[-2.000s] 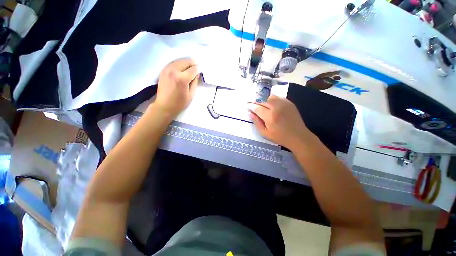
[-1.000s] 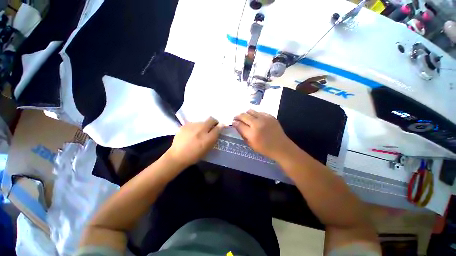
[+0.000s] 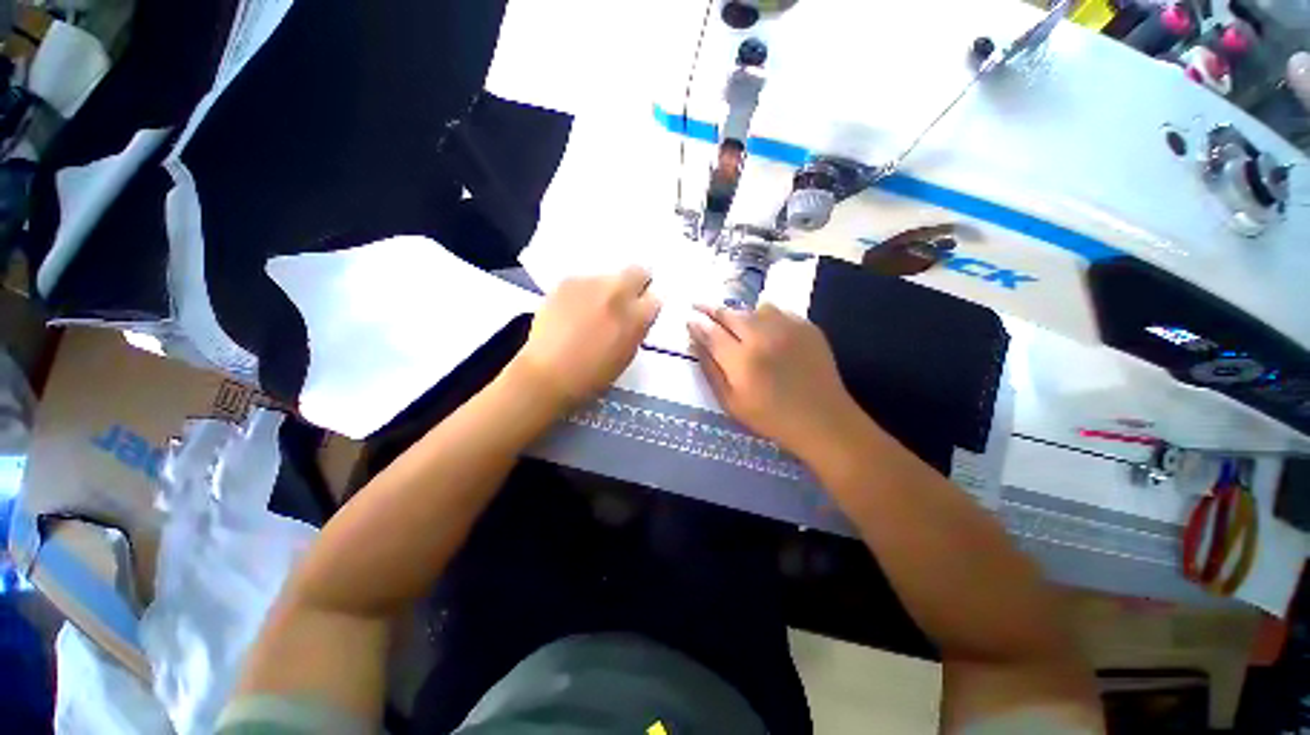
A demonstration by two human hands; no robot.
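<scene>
The garment panel lies with its white side up left of the needle, a black part folded beside it. My left hand grips the panel's edge on the bed. My right hand is just below the presser foot, with its fingertips on the white fabric; its underside is hidden, so its grip is unclear. A gap shows between the two hands. Black cut pieces lie stacked right of the needle, partly behind my right forearm.
The white sewing machine head stands over the bed. Scissors with red-orange handles lie at the bed's right end. Black panels are stacked at the left, above a brown carton and crumpled silvery material.
Since two seconds ago, my left hand has moved right and down, closer to my right hand. The white panel has shifted and folded. Both hands have since moved slightly up towards the presser foot.
</scene>
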